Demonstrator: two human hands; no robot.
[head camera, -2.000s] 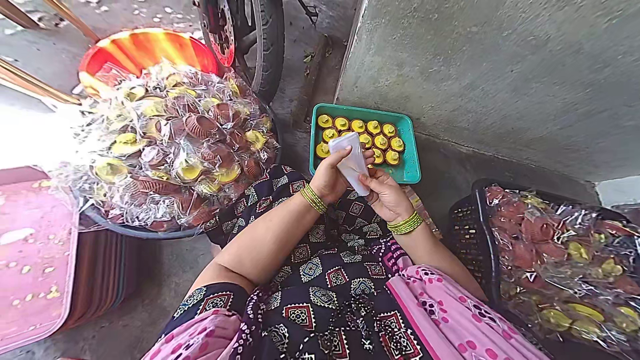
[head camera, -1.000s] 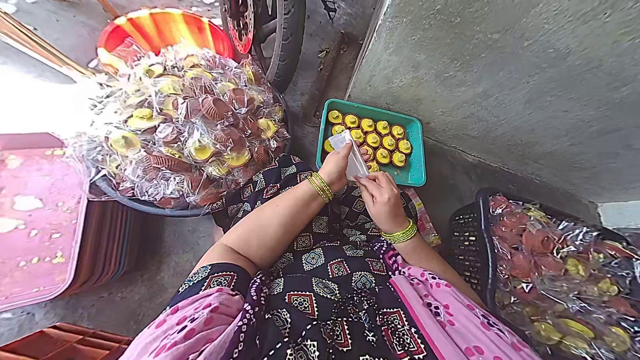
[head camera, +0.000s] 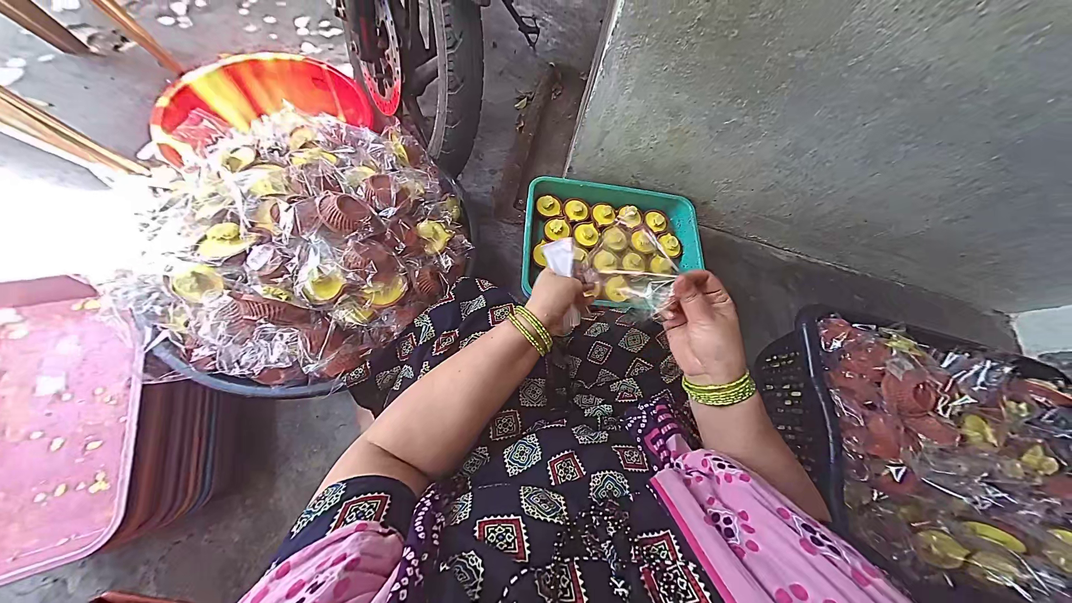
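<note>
My left hand (head camera: 559, 300) grips a folded stack of whitish plastic bags (head camera: 559, 256) in front of the near left part of a green plastic tray (head camera: 684, 219). Between my hands a clear plastic bag (head camera: 641, 289) is spread, and my right hand (head camera: 702, 322) pinches its right edge with thumb and fingers. Small round yellow-topped pieces (head camera: 603, 214) with dark rims stand in rows in the tray, and some show through the bag. Whether anything is inside this bag cannot be told.
A wide tub (head camera: 243, 387) heaped with wrapped brown and yellow pieces stands at left, before a red basin (head camera: 335, 92). Stacked pink trays (head camera: 59, 419) are at far left. A black crate (head camera: 808, 377) of wrapped pieces is at right. A wheel (head camera: 461, 84) and a wall (head camera: 796, 109) lie beyond.
My hands were close together over the plastic bags. My right hand has moved right, away from my left, and a clear bag now stretches between them.
</note>
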